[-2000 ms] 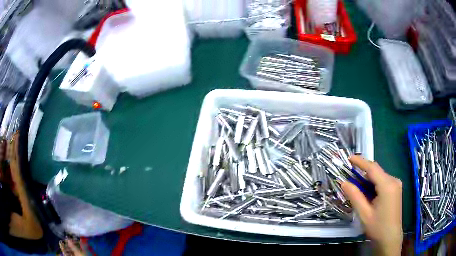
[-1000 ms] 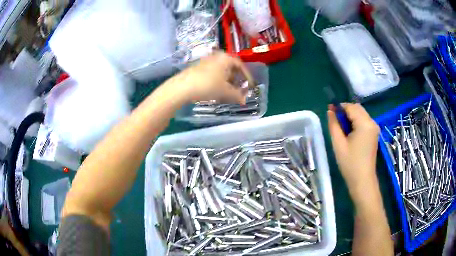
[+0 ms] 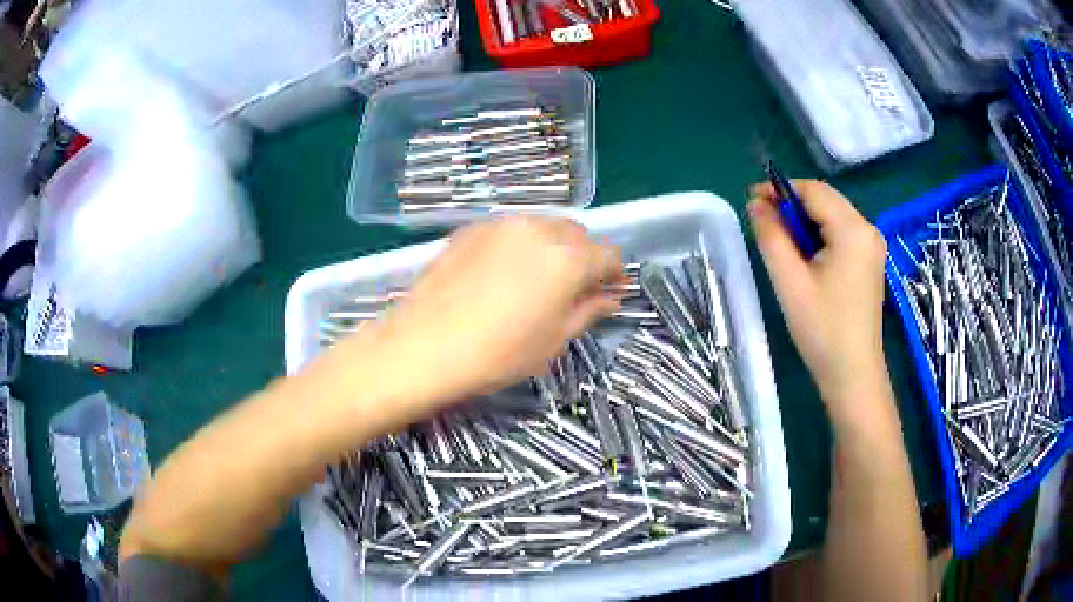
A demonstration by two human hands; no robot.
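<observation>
The white tray (image 3: 767,388) is heaped with loose cylindrical steel assemblies (image 3: 547,441). My left hand (image 3: 524,294) is over the tray's back part, fingers bent down near the assemblies; its fingertips are blurred, so I cannot tell whether it grips any. My right hand (image 3: 824,265) is shut on the blue-handled tool (image 3: 793,212), right of the tray, with the dark tip pointing up. The clear packing box (image 3: 374,165) stands behind the tray with assemblies lying in rows.
A blue bin (image 3: 950,470) of similar parts is on the right. A red bin (image 3: 635,41) and a translucent box (image 3: 838,94) are at the back. A small clear tub (image 3: 100,456) and white foam-like bundles (image 3: 147,212) are on the left.
My left hand came into view over the packing box, then moved back to the tray. My right hand left the tray with the tool and is now beside it. The view has shifted.
</observation>
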